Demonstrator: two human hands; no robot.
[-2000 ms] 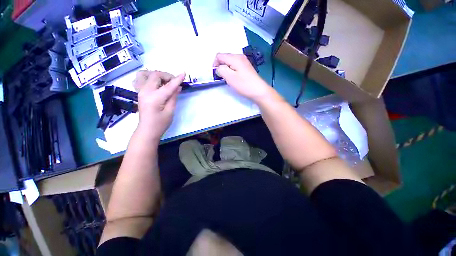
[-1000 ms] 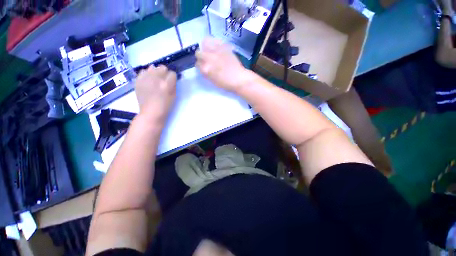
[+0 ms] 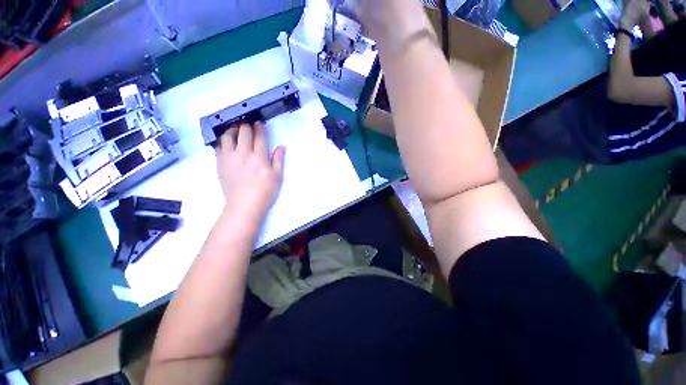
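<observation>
A black housing unit (image 3: 265, 102) lies slanted on the white work sheet (image 3: 308, 162), its long edge with small holes showing. My left hand (image 3: 251, 167) holds it at its near edge, left of the middle; the fingertips are partly hidden against it. My right hand (image 3: 385, 10) is at the top edge of the picture, partly cut off, beyond the white screw feeder (image 3: 331, 56); what its fingers hold cannot be seen.
Pale-faced units (image 3: 113, 143) are stacked at the left, with black angled pieces (image 3: 143, 224) in front. Small black pieces (image 3: 336, 131) lie near the feeder. My right forearm partly hides the open carton (image 3: 505, 83). A black tray (image 3: 53, 293) is lower left; another person (image 3: 639, 83) is upper right.
The unit, earlier held between both hands, now lies on the sheet with only my left hand at it. My right hand has moved away to the top edge. The view has shifted.
</observation>
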